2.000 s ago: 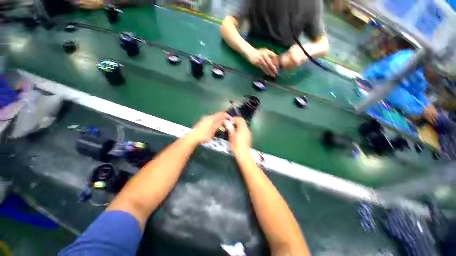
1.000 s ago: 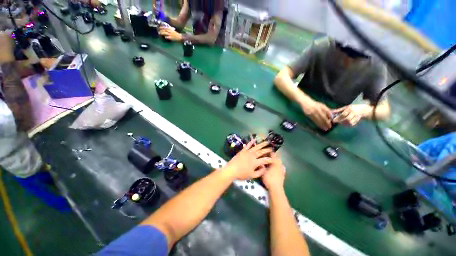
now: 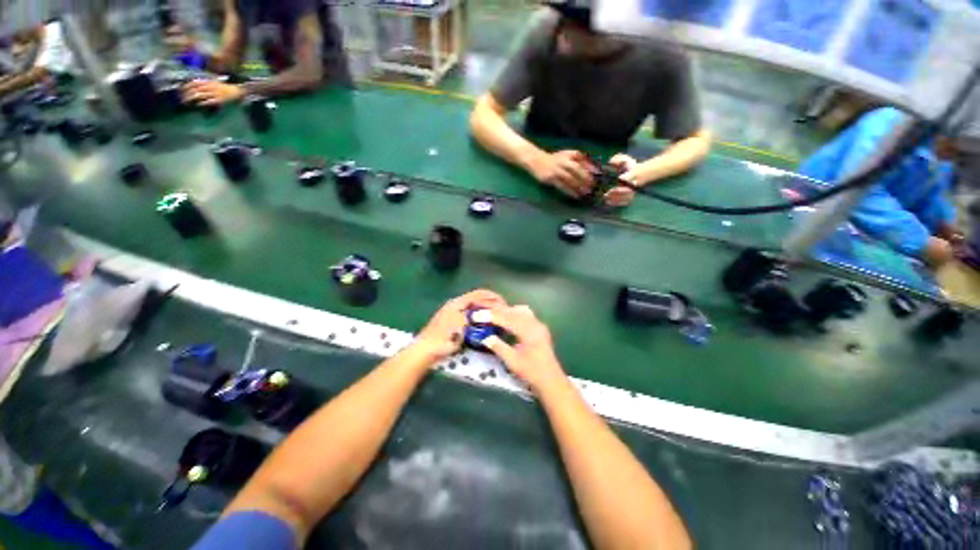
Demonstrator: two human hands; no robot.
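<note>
My left hand (image 3: 456,321) and my right hand (image 3: 524,346) together hold a small part (image 3: 480,328) with dark blue and white areas, over the white rail (image 3: 618,403). Fingers cover much of it, so its exact kind cannot be told. Small black parts (image 3: 481,373) are scattered on the rail below and beside the hands. Beyond them on the belt stand a housing with wires and board on top (image 3: 356,277) and a black housing (image 3: 445,247).
Housings with wired boards (image 3: 269,395) lie on the near bench at left, beside a plastic bag (image 3: 99,328). Board stock (image 3: 913,505) lies at the right. Several end caps (image 3: 572,230) and housings (image 3: 650,305) are on the belt. A person (image 3: 602,97) works opposite.
The hands have come back from the black parts on the belt to the rail and now hold a small blue and white part. The wired housing and a black housing stand apart beyond them. The view has turned.
</note>
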